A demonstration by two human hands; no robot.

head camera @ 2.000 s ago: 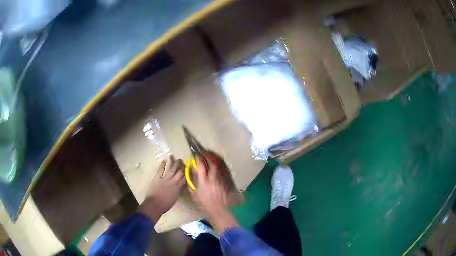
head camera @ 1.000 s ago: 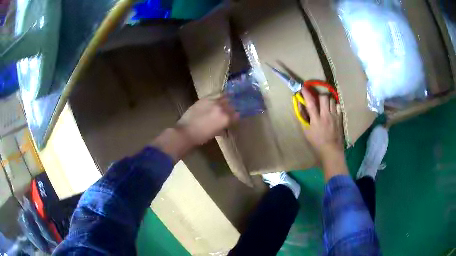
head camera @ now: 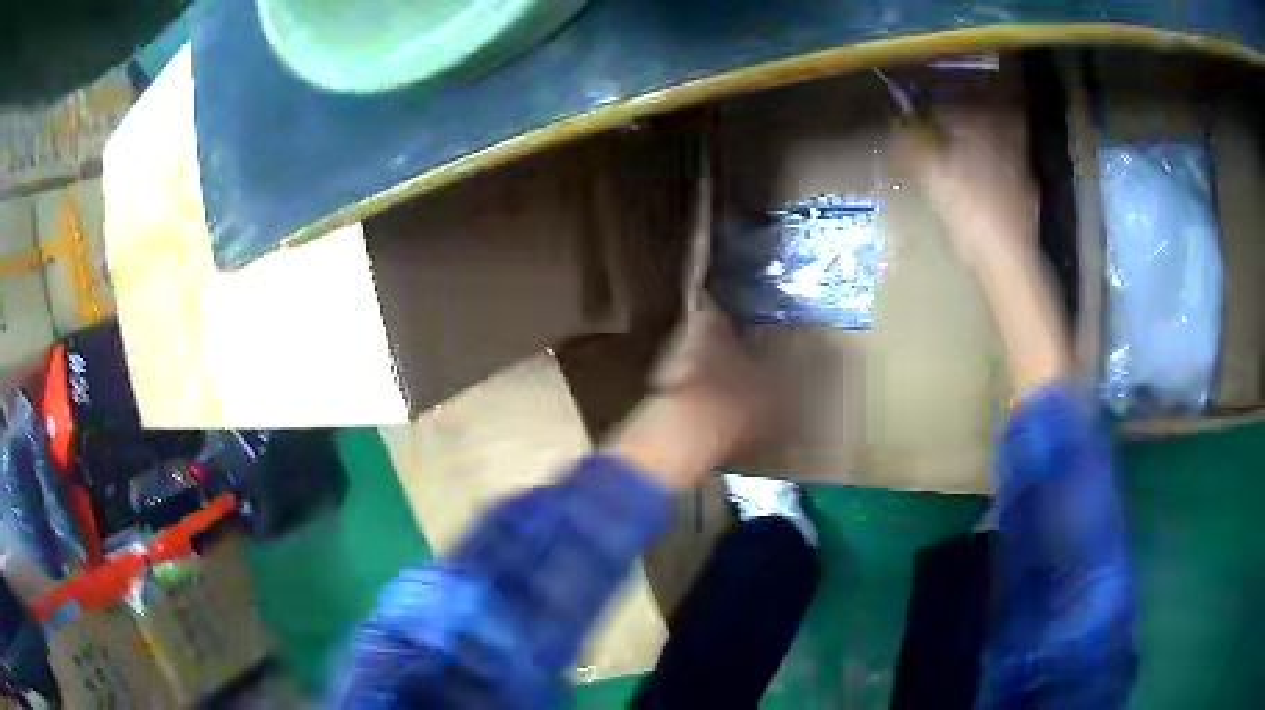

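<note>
A clear shiny bag (head camera: 828, 261) with dark and bright patches lies at the middle carton (head camera: 832, 402). My left hand (head camera: 710, 395) is blurred at the carton's left side, its fingertips by the lower end of an upright flap (head camera: 703, 229); whether it grips the flap is unclear. My right hand (head camera: 971, 167) is blurred near the table edge, above and right of the bag. It holds the scissors (head camera: 909, 111), blades pointing up and left toward the table edge, with a little yellow handle showing.
The dark table (head camera: 555, 76) with a yellowish edge curves across the top and bears a pale-green round object (head camera: 402, 35). A neighbouring carton at right holds a whitish bag (head camera: 1163, 271). A large carton (head camera: 264, 333) stands at left. Orange-and-black equipment (head camera: 118, 555) is at lower left.
The view has turned and shifted. My right hand has moved up toward the table edge with the scissors. My left hand has moved from the bag to beside the flap.
</note>
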